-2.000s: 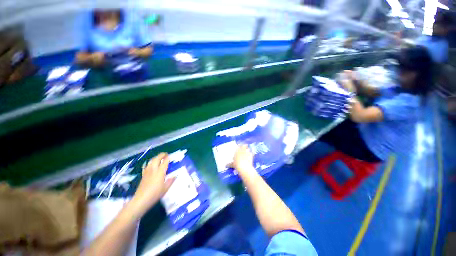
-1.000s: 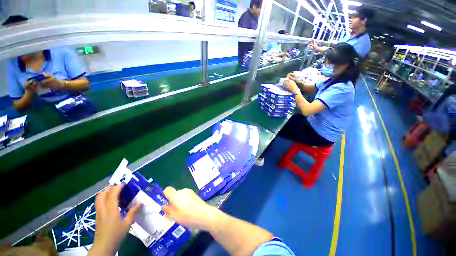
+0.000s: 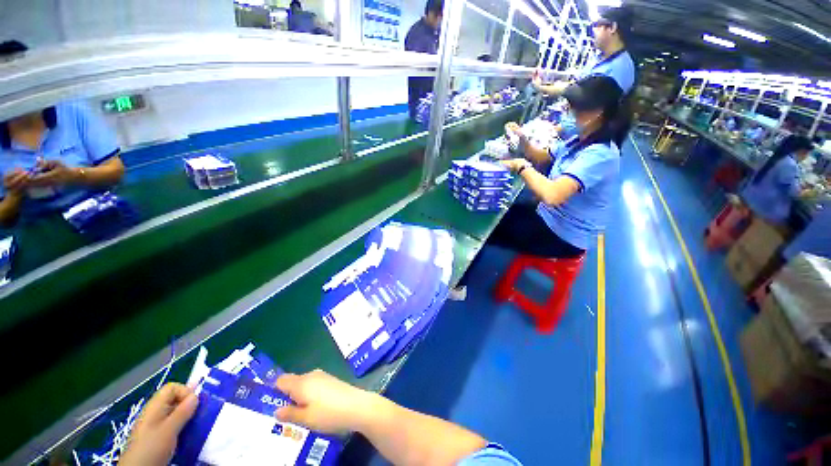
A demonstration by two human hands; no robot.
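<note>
A blue-purple flat carton blank (image 3: 255, 437) with a white panel lies at the bottom, between my hands. My left hand (image 3: 160, 424) grips its upper left end near a raised white tab. My right hand (image 3: 321, 400) is on its upper right edge, fingers on the printed face. Other blue-white blank ends show just beyond it. A fanned stack of carton blanks (image 3: 392, 293) lies on the green bench to the right, not touched. Thin white strips (image 3: 111, 435) are scattered at the left, partly hidden by my left hand.
The green conveyor belt (image 3: 182, 305) with metal edging runs beyond the bench. A seated person (image 3: 583, 200) on a red stool (image 3: 542, 289) handles items beside stacked cartons (image 3: 480, 185). Another person (image 3: 56, 159) works across the line. Brown cartons (image 3: 774, 350) stand far right.
The blank between my hands has turned flatter and moved lower, and its white panel faces up. My left hand has shifted down and left. The view has shifted, with the fanned stack otherwise alike.
</note>
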